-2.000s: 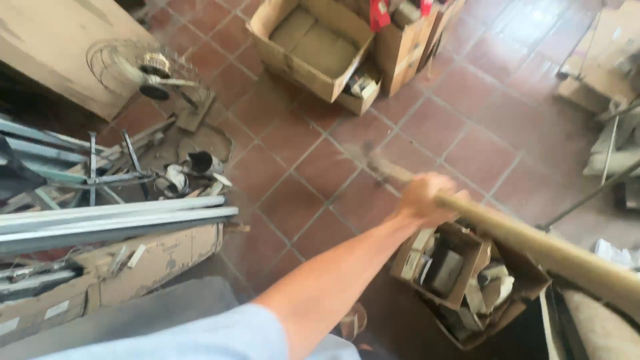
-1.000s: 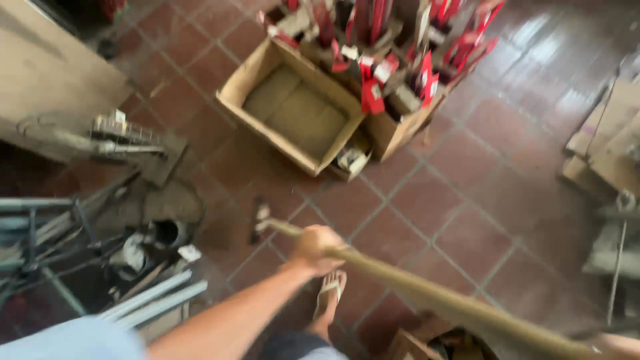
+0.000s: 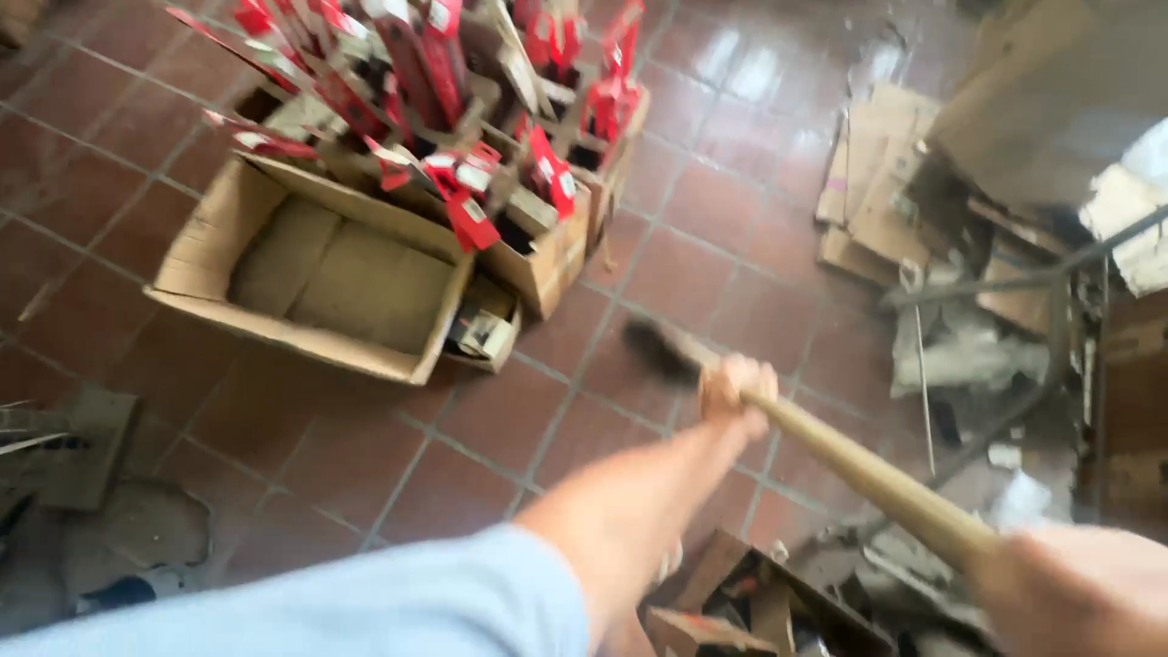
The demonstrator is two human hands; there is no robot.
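A long wooden handle point(image 3: 867, 465) runs diagonally from the right edge toward the middle, with a dark, blurred brush-like head point(image 3: 662, 351) at its far end over the tiled floor. My left hand point(image 3: 739, 394) is closed around the handle near that head. At the lower right, my right hand point(image 3: 1068, 584) is wrapped round the thicker-looking near part of the handle, blurred and partly cut off by the frame. The exact kind of head cannot be told through the blur.
Left of the head stands an open cardboard box point(image 3: 438, 319), beside boxes packed with red-and-white pieces point(image 3: 456, 173). Flattened cardboard point(image 3: 876, 182) lies at upper right, near a metal frame point(image 3: 1058, 338). Another cardboard box point(image 3: 712, 634) is below my hands. A grey panel point(image 3: 87, 447) lies at left.
The view has shifted strongly. My right hand, barely in view at the edge a second ago, now shows clearly on the handle. The head has moved to the right of the open box.
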